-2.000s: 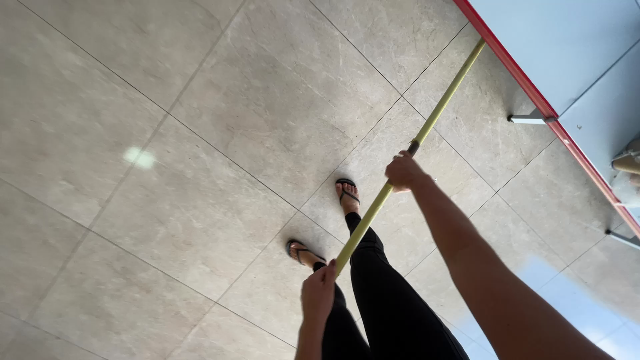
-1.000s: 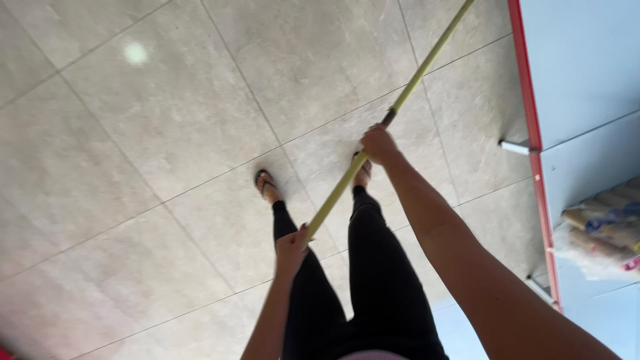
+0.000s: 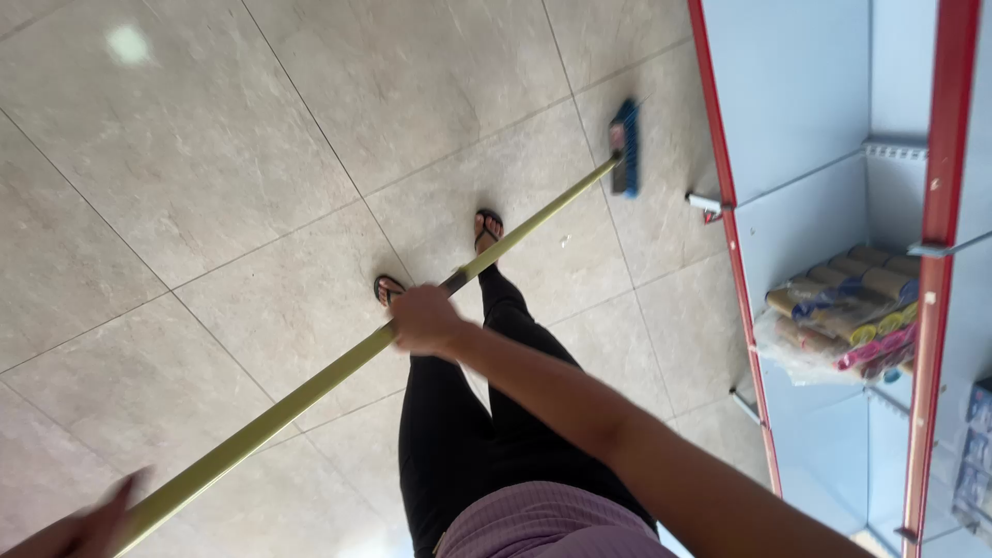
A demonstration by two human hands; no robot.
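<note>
A long yellow-green broom handle (image 3: 310, 395) runs diagonally from the lower left up to a blue-bristled broom head (image 3: 625, 147) on the tiled floor, close to the shelving. My right hand (image 3: 425, 319) is closed around the handle near its middle, just below a dark joint. At the lower left corner my left hand (image 3: 101, 519) lies at the handle's near end, blurred; its fingers look partly spread, and whether it grips the pole is unclear. A small pale bit of debris (image 3: 566, 240) lies on the floor between my feet and the shelving.
Light blue shelving with red edges (image 3: 721, 155) stands along the right side, with metal brackets (image 3: 705, 203) jutting out low down. Plastic-wrapped rolls (image 3: 845, 310) rest on a shelf. My feet in black flip-flops (image 3: 487, 225) stand on the tiles below the handle.
The broom head has come into view near the shelving. My left hand has moved out to the lower left along with the handle's near end. The view has shifted, showing more shelving.
</note>
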